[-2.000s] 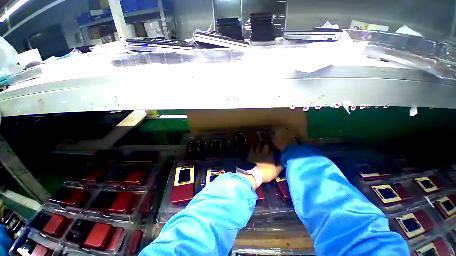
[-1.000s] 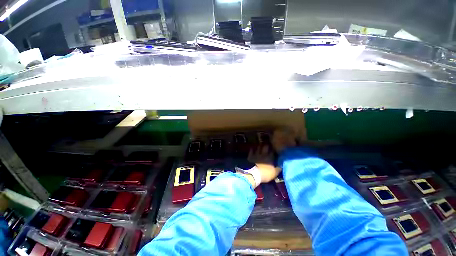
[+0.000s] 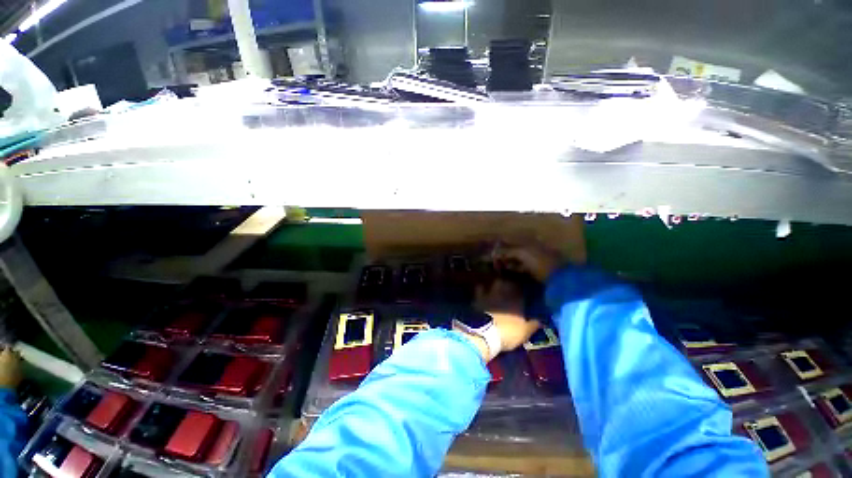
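A clear blister tray in front of me holds red devices with pale-framed screens, such as the red device at its left. A back row of devices lies in shadow under the shelf. My left hand, with a smartwatch on the wrist, reaches over the tray's middle into the shadow. My right hand is at the back right of the tray, close to my left fingers. Both hands' fingers are dark and blurred, so I cannot tell what they hold.
Left tray stack holds red devices with black upper halves. Right tray stack holds red devices with pale-framed screens. A bright pale shelf crosses above my arms. Brown cardboard stands behind the tray. Another person's hand shows at the left edge.
The view has shifted slightly, so the scene sits a little further right. My right hand has moved slightly at the back row, closer over the rightmost device there. Another person's hand shows more at left.
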